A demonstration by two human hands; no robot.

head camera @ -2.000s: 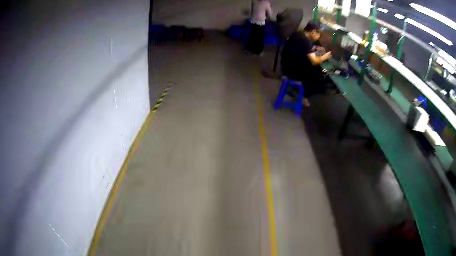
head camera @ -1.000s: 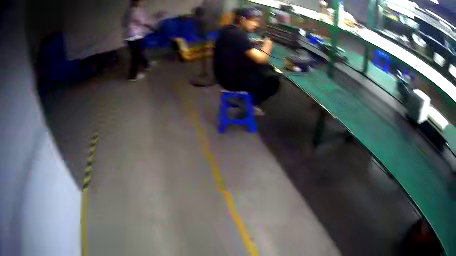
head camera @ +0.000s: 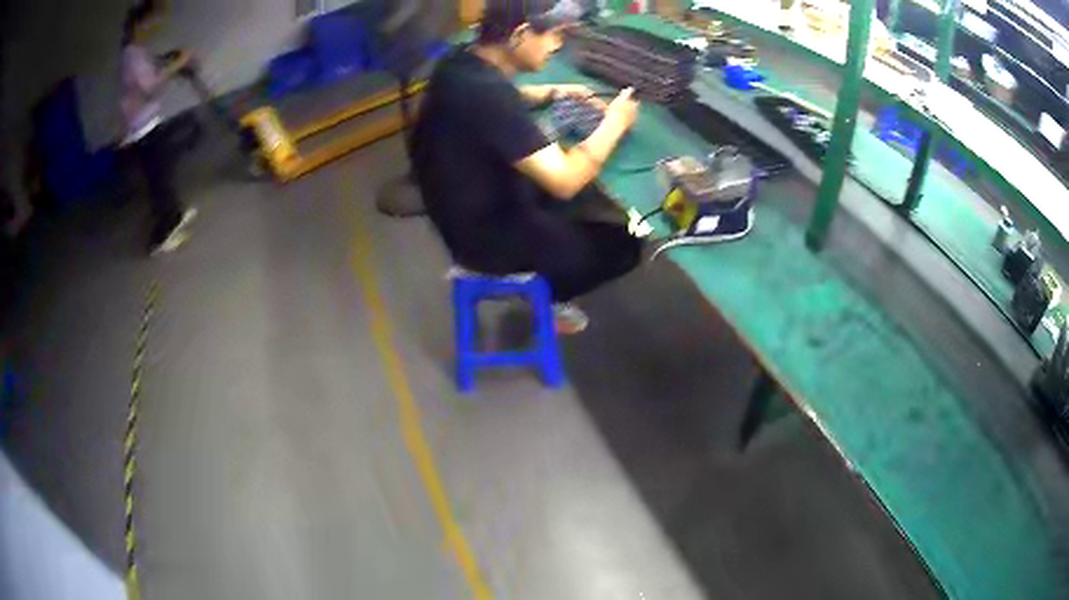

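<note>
Neither of my hands is in the picture. Nearest in front of me is the long green-topped bench (head camera: 867, 363), running from the lower right up towards the back. A person in black (head camera: 481, 152) sits at its far part on a blue plastic stool (head camera: 506, 281), both hands raised over the bench with something small that I cannot make out. A boxy device with yellow and dark sides (head camera: 713, 193) and a pale cable stands on the bench beside this person.
A green post (head camera: 842, 129) rises from the bench. A lit shelf runs along the right. A yellow pallet truck (head camera: 334, 127) and another person (head camera: 147, 117) are at the back left. A yellow line (head camera: 404, 410) and a striped line (head camera: 131, 434) mark the grey floor.
The view has moved closer to the seated person, who now appears larger and further left. The left wall has mostly left the picture. The standing person and yellow pallet truck show more clearly.
</note>
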